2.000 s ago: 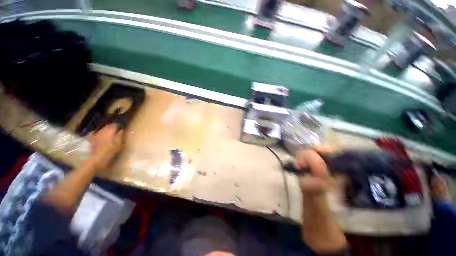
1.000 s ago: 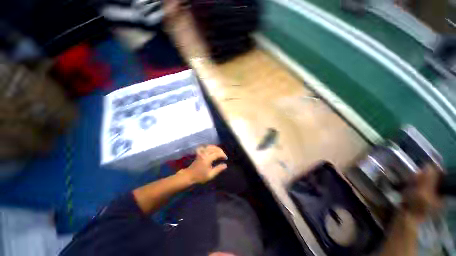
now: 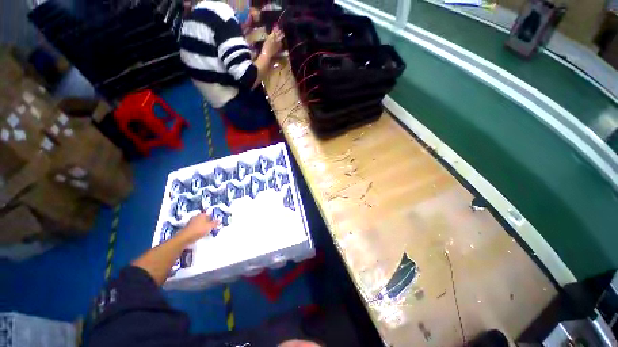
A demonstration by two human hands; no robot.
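Note:
The white moulded speaker tray (image 3: pixel 254 234) lies left of the bench, with rows of speaker drivers (image 3: pixel 234 192) in its back part and a few at its left side. Much of its front right part is bare white. My left hand (image 3: pixel 198 227) reaches over the tray from the left, its fingertips at one speaker driver (image 3: pixel 219 217). Whether the fingers grip it is too small to tell. My right hand is not in view.
The tan bench (image 3: pixel 434 217) runs beside the green conveyor (image 3: pixel 474 122). Stacked black housings (image 3: pixel 345 81) with thin red wires stand at its far end. A dark strip (image 3: pixel 402 276) lies on it. A person in a striped top (image 3: pixel 217 47), red stools (image 3: pixel 146 120) and cartons (image 3: pixel 61 162) are beyond.
The view has swung left. My left hand has moved from beside the tray to the drivers in it. My right hand and the black housing near it have left the view.

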